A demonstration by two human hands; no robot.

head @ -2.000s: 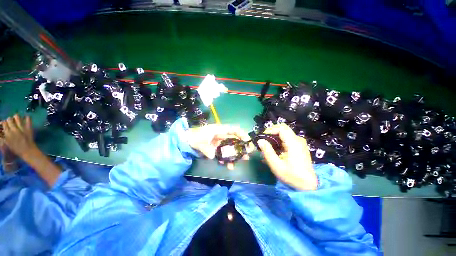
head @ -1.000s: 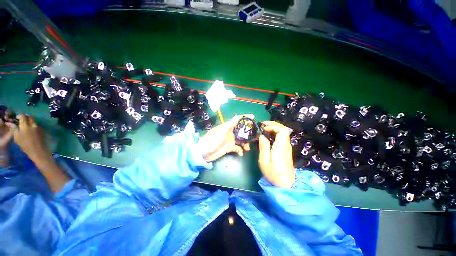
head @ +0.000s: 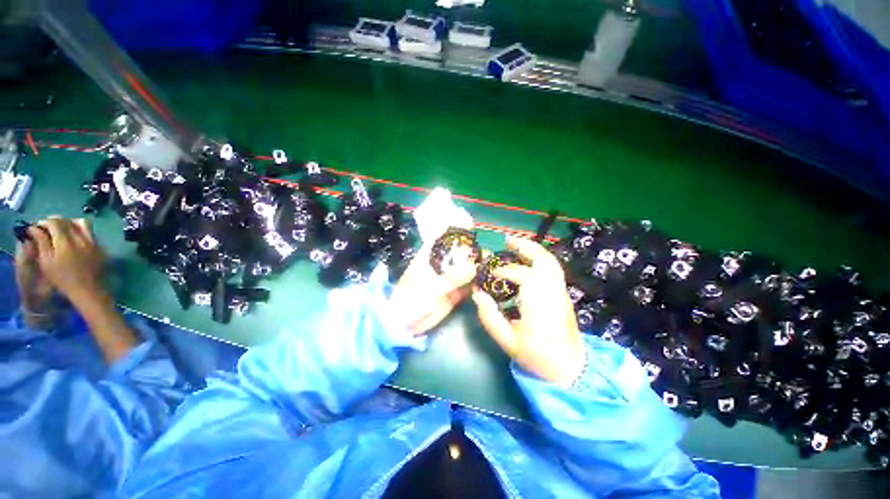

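My left hand (head: pixel 422 297) holds a round dark watch case (head: pixel 455 251) with a bright glare on its face. My right hand (head: pixel 532 310) holds a second round dark part (head: pixel 500 277), with some gold showing, close beside the first. Whether the two parts touch is unclear. Both hands are raised over the green bench in front of my chest. Heaps of black straps with silver buckles lie to the left (head: pixel 210 229) and right (head: pixel 722 312). A bright white patch (head: pixel 439 210) lies just beyond my left hand.
A neighbour's hands (head: pixel 63 258) work at the left edge. A metal arm (head: pixel 117 83) slants over the left heap. White and blue trays (head: pixel 510 62) and a pale bottle (head: pixel 609 47) stand on the far rail. A blue bin (head: pixel 771 68) is at the far right.
The view has tilted up, showing more of the far rail. My right hand now holds a round part beside the one in my left hand; a second ago only my left hand's round part showed clearly.
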